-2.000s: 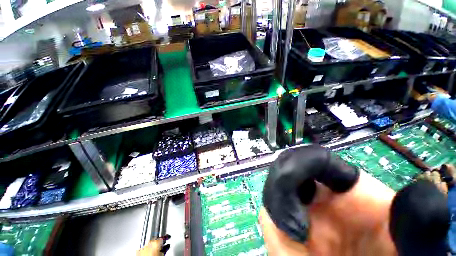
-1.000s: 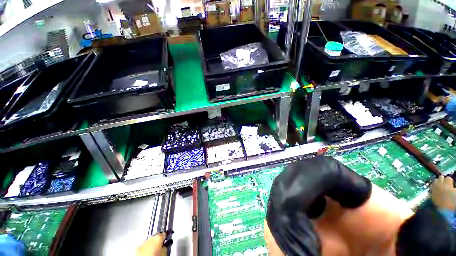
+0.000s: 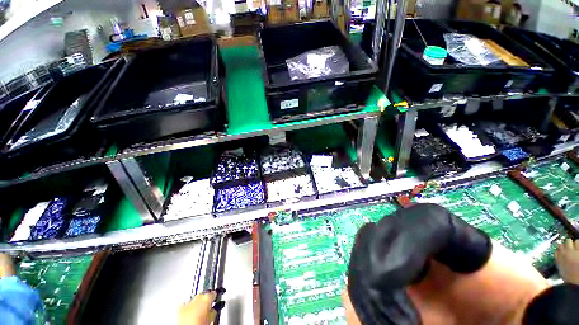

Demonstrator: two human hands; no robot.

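My right hand [image 3: 412, 260] is large and close to the camera, with black finger cots on its curled fingers. It is over the green circuit board [image 3: 305, 257], and whether it holds anything is hidden. My left hand [image 3: 198, 309] is small and cut off by the bottom edge. Its dark-tipped fingers are beside the metal rails left of the board; its grip is unclear. The board carries white markings and small parts. Its carrier has a reddish-brown side bar [image 3: 256, 270].
Bins of white [image 3: 190, 200], blue [image 3: 240, 197] and dark components [image 3: 235, 169] stand on the lower shelf. Black totes [image 3: 159, 92] stand above. Another person's hand and blue sleeve [image 3: 18, 299] are at lower left; another hand [image 3: 567, 259] is at right. More boards [image 3: 501, 206] lie right.
The view has shifted, so shelves and boards appear farther right and slightly higher. My right hand stays curled over the board. More of the left neighbour's sleeve and hand shows.
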